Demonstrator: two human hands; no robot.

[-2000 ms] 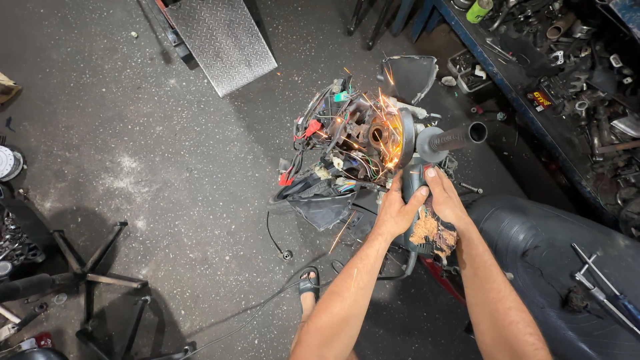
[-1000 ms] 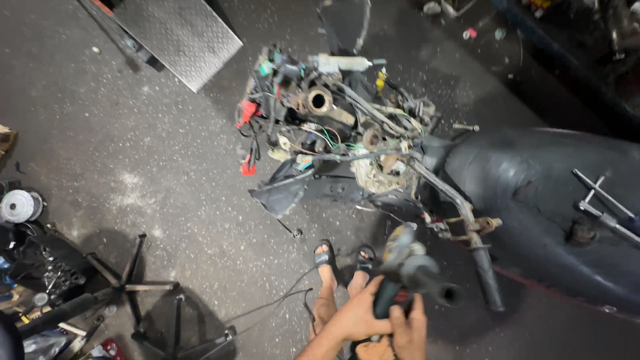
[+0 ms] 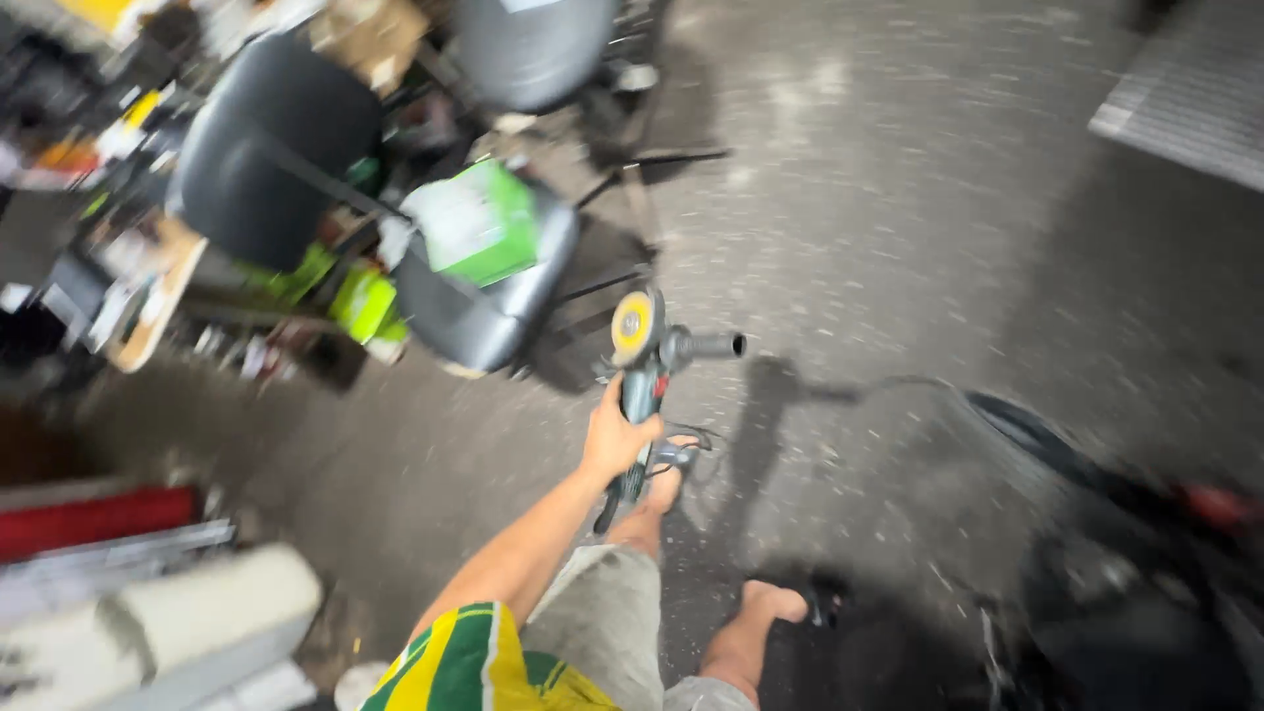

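Note:
My left hand [image 3: 618, 434] is closed around the body of an angle grinder [image 3: 642, 395], which has a side handle [image 3: 713, 345] pointing right. Its disc [image 3: 633, 326], with a yellow face, is at the top of the tool. Blur hides whether the disc turns. No right hand shows in the frame. Past the grinder, up and to the left, a green and white box [image 3: 489, 222] rests on the seat of a black chair [image 3: 474, 321].
Another black seat [image 3: 533, 49] stands at the top. Cluttered shelving lies at the upper left, a cream padded object [image 3: 212, 612] at the lower left. A metal ramp or plate [image 3: 1200, 99] is at the upper right; blurred dark parts [image 3: 1126, 592] lie lower right.
The view has swung far left, away from the stripped motorcycle. Sparks flew from the grinder two seconds ago; none show now. Both hands were on it earlier; only my left hand holds it now.

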